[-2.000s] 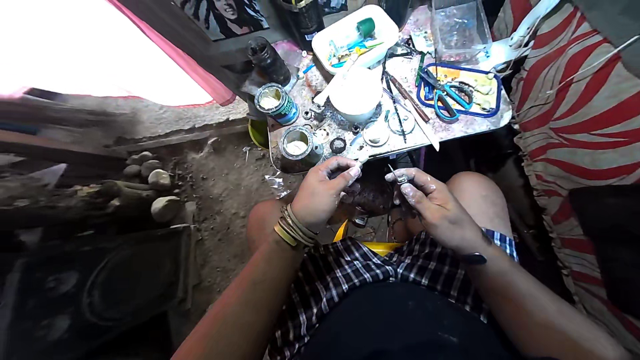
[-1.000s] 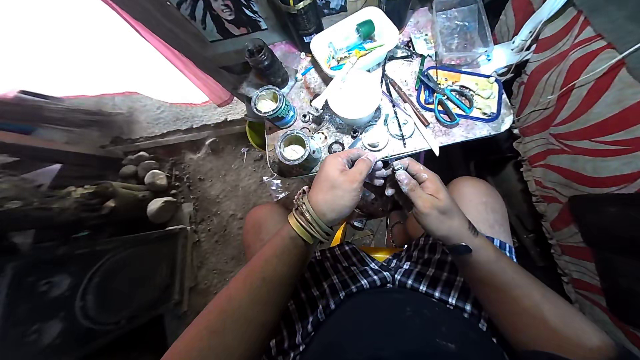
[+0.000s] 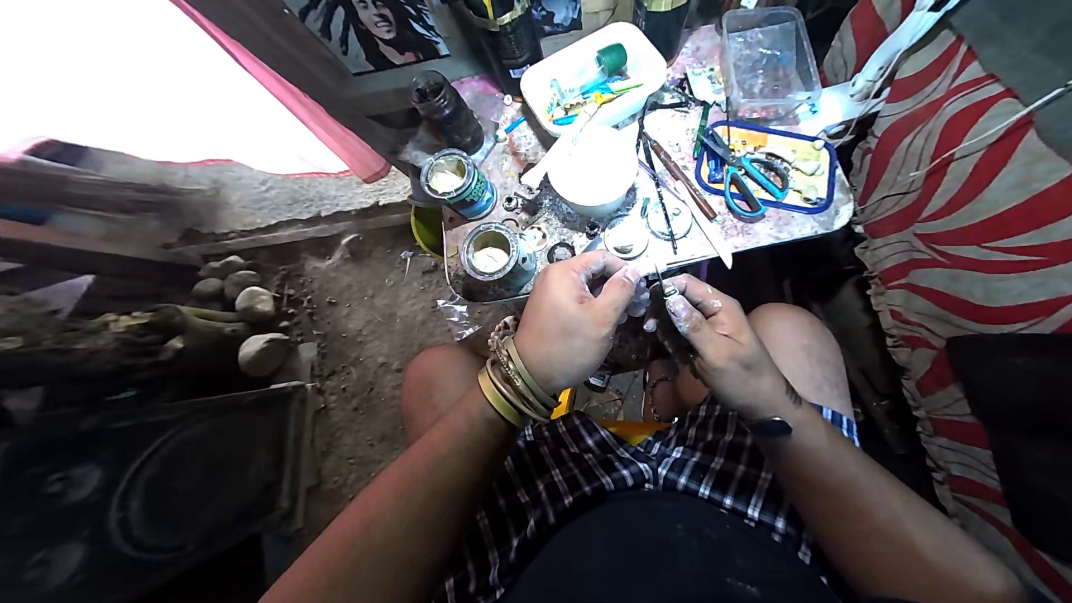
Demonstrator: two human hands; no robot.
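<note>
Over my lap, at the table's near edge, my left hand (image 3: pixel 578 314) pinches a small whitish piece (image 3: pixel 634 280) between thumb and fingers; its shape is mostly hidden. My right hand (image 3: pixel 716 335), fingertips smeared white, grips a thin pointed metal tool (image 3: pixel 660 276) with its tip up near the piece. Just beyond the hands lie a small round dish (image 3: pixel 626 238) and a clear round lid (image 3: pixel 669 219). A white tub (image 3: pixel 593 172) stands behind them. Two open tins, one (image 3: pixel 494 253) near my left hand and one (image 3: pixel 459 184) behind it, hold pale material.
Blue-handled scissors (image 3: pixel 749 186) lie on a blue-rimmed tray (image 3: pixel 831 172) at the right. A white container (image 3: pixel 649 50) of tools, a clear plastic box (image 3: pixel 770 63) and a dark jar (image 3: pixel 448 113) stand farther back. Brushes and a white blade (image 3: pixel 712 237) lie on the table.
My hands were farther apart two seconds ago and have come closer together. The left hand has turned, with its back now more toward the view.
</note>
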